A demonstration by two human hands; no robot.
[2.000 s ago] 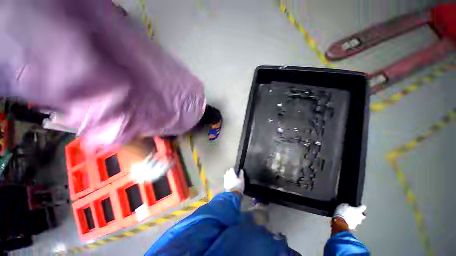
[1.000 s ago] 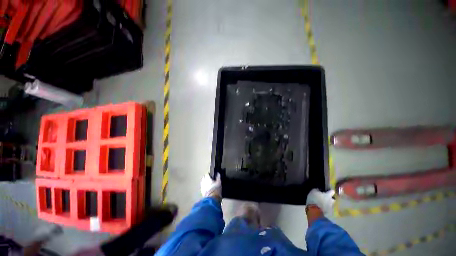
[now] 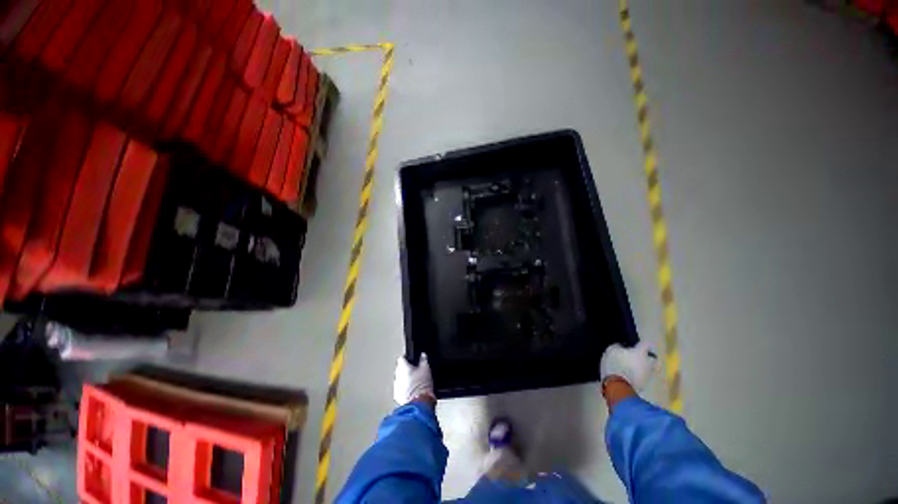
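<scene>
A deep black tote (image 3: 417, 285) with a raised rim is held out in front of me above the floor. A black insert (image 3: 443, 295) with moulded cut-outs lies inside it. My left hand (image 3: 414, 380), in a white glove, grips the tote's near left corner. My right hand (image 3: 628, 364), also in a white glove, grips its near right corner. The fingers under the rim are hidden.
Red foam stacks (image 3: 266, 98) stand on a pallet at the upper left, with black totes (image 3: 236, 241) beside them. A red foam tray (image 3: 187, 443) lies at the lower left. Yellow-black tape (image 3: 359, 226) runs along both sides of my path.
The view has moved forward along the aisle. The red foam tray has slid down the picture, the red stacks show more, and the pallet-truck forks and the other person are out of view. Both hands still hold the tote.
</scene>
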